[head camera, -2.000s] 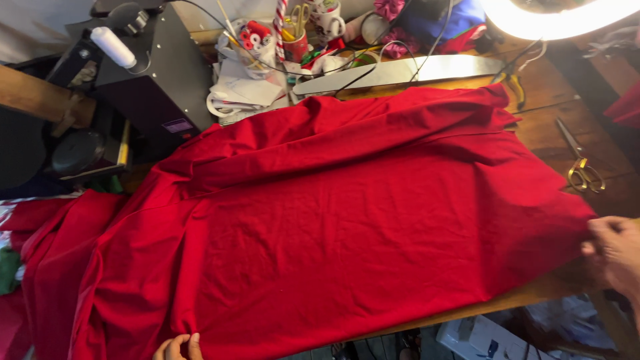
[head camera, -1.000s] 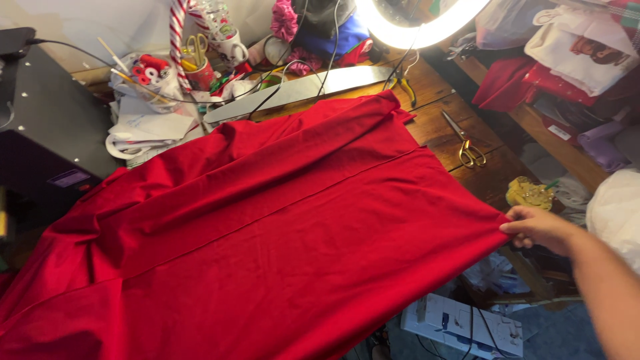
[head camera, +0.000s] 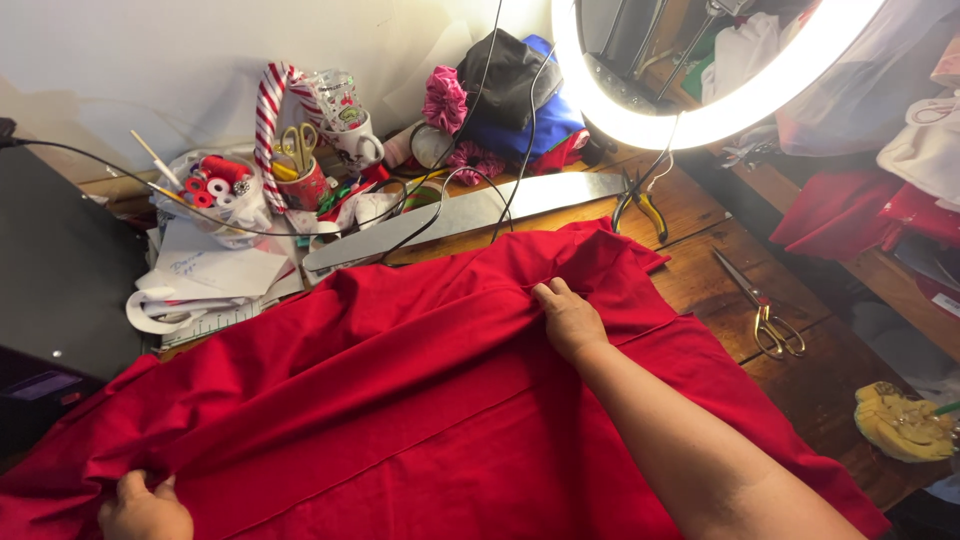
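Red fabric (head camera: 450, 420) spreads over most of the wooden table, with loose folds along its far side and a seam line running diagonally across it. At the lower left, my left hand (head camera: 146, 506) pinches a fold of the fabric between thumb and fingers. My right hand (head camera: 570, 315) grips the same raised fold farther up, near the fabric's far right part. Gold-handled scissors (head camera: 761, 304) lie on the bare wood to the right of the fabric. Pliers with yellow and black handles (head camera: 641, 206) lie just past its far edge.
A long metal ruler (head camera: 465, 219) lies behind the fabric, crossed by black cables. Behind it stand a tub of thread spools (head camera: 217, 187) and mugs with tools. A lit ring lamp (head camera: 675, 131) hangs over the back right. A black machine (head camera: 60, 285) stands left; a yellow pincushion (head camera: 904, 424) sits right.
My right hand has moved from the fabric's right corner to a fold near its far side. My left hand, out of view one second ago, shows at the lower left. The view has shifted.
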